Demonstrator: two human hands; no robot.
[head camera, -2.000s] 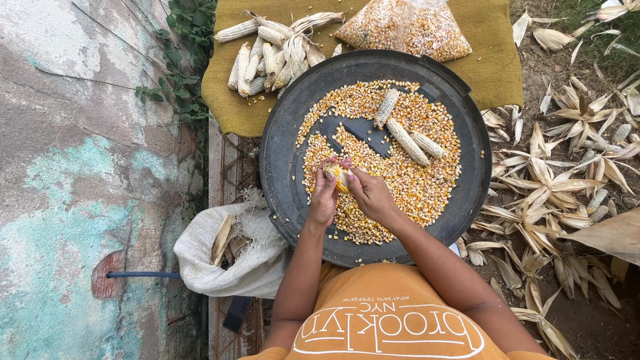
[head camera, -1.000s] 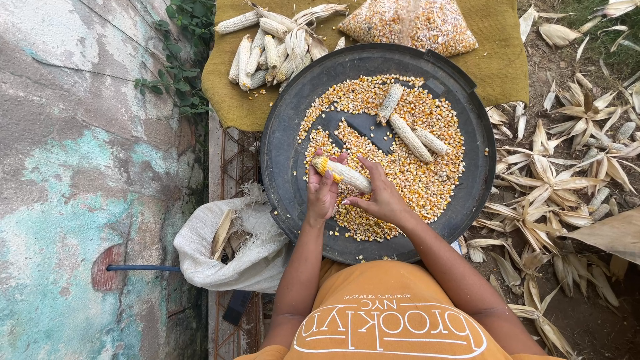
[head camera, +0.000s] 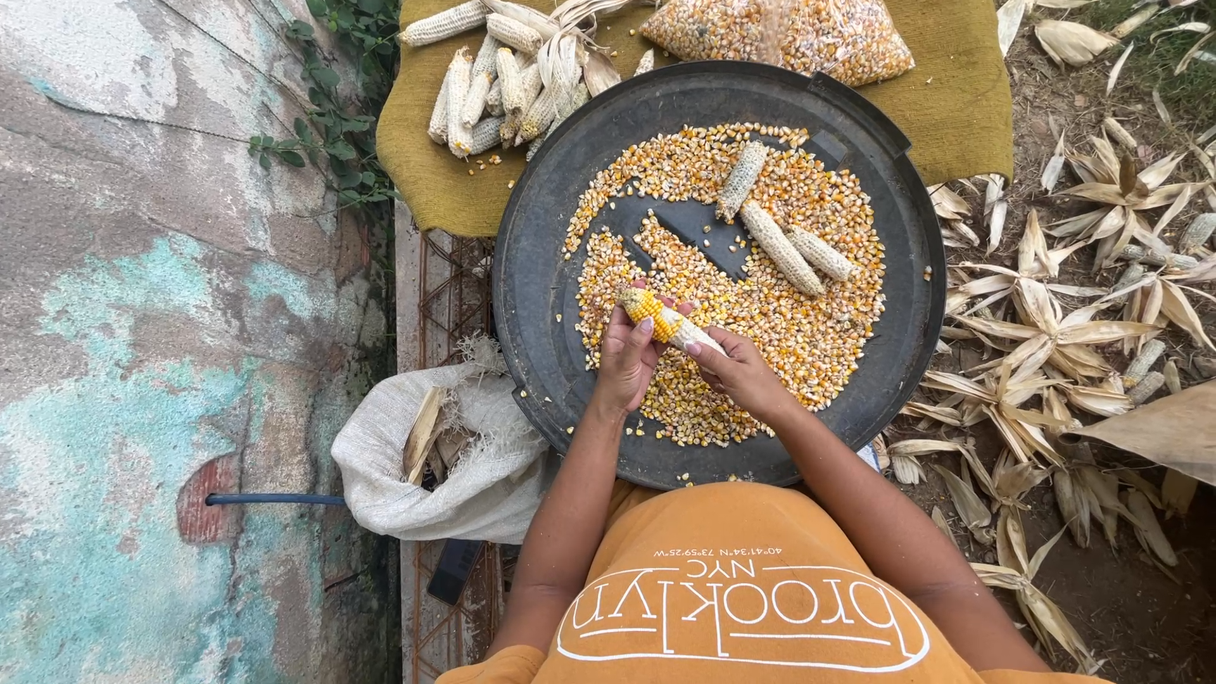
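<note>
A partly shelled corn cob (head camera: 671, 323) lies between my two hands, over a round black tray (head camera: 534, 285). Yellow kernels remain toward its upper left end; the lower right part is bare and pale. My left hand (head camera: 629, 356) grips the kernel end, its thumb on the kernels. My right hand (head camera: 744, 372) holds the bare end. Loose corn kernels (head camera: 722, 408) cover much of the tray. Bare cobs (head camera: 781, 249) rest on the kernels at the tray's upper right.
Beyond the tray, a pile of cobs (head camera: 503, 85) and a clear bag of kernels (head camera: 836, 38) lie on a mustard cloth (head camera: 959, 104). A white woven sack (head camera: 380, 475) with husks stands at the left, near a peeling wall (head camera: 142, 285). Dry husks (head camera: 1035, 323) litter the ground at right.
A second ago my right hand was open beside the cob; now its fingers are closed on the bare end. The cob has tilted more steeply, its right end lower.
</note>
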